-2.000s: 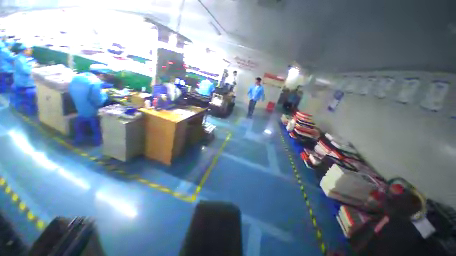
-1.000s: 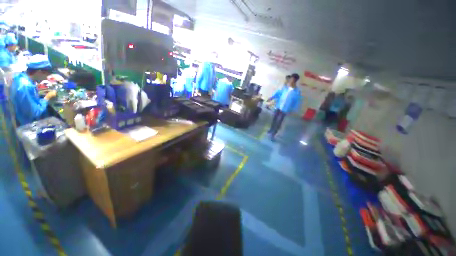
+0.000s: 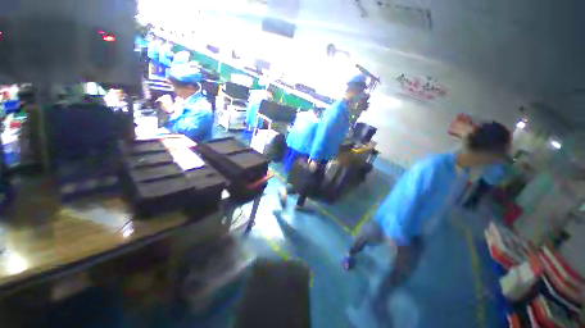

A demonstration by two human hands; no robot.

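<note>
Neither my left hand nor my right hand is in the picture. Nearest in front of me on the left is a wooden table with a glossy top, blurred. Black stacked bins stand at its far end, with a white paper on top. A dark blocky object juts up from the bottom edge at the centre; I cannot tell what it is.
A person in blue is close ahead on the right. Other people in blue stand and sit further off. Piled red and white items lie along the right side. Yellow tape marks the blue floor.
The table and black bins are now much nearer on the left. The person in blue ahead appears much larger and further right. The dark block at the bottom stays in place.
</note>
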